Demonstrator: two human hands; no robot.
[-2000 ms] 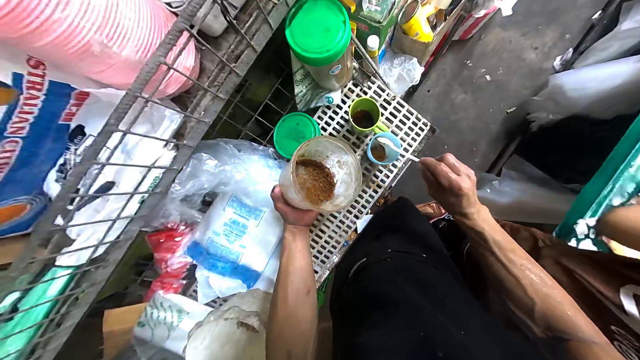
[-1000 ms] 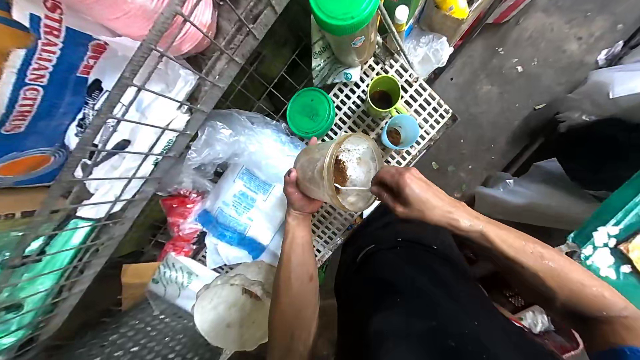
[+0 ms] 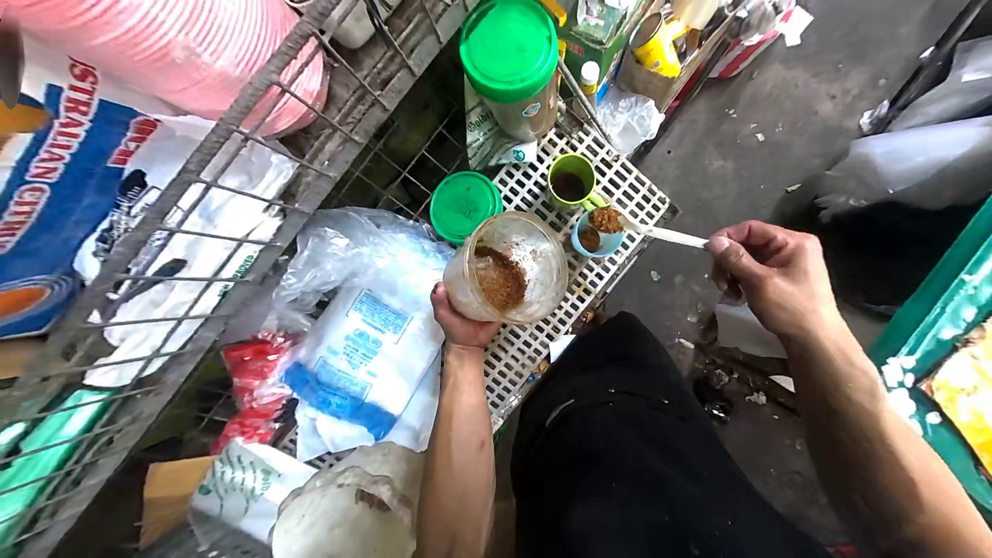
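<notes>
My left hand point(image 3: 465, 322) holds a clear plastic jar point(image 3: 546, 271), tilted, with brown granules point(image 3: 500, 283) inside. Between the fingers of my right hand point(image 3: 763, 267) is the handle of a white plastic spoon point(image 3: 674, 235). Its bowl carries a heap of brown granules point(image 3: 606, 220) over the light blue cup point(image 3: 608, 244), which has brown powder in it. Beside that cup stands a green mug point(image 3: 572, 167) with dark brown contents. A green screw lid point(image 3: 466, 206) lies just behind the jar. Further back is a closed jar with a green lid point(image 3: 509, 48).
The cups stand on a white plastic lattice surface point(image 3: 511, 372). Plastic-wrapped packs point(image 3: 372, 333) lie left, beside a metal wire rack point(image 3: 232, 155). A whitish container point(image 3: 341, 511) is near my left forearm. Boxes and a yellow can point(image 3: 657, 50) stand at the back; a green frame point(image 3: 930, 310) is at right.
One second ago the spoon was inside the jar; my right hand has drawn it out to the right, and its loaded bowl is now over the blue cup. My left hand still holds the jar.
</notes>
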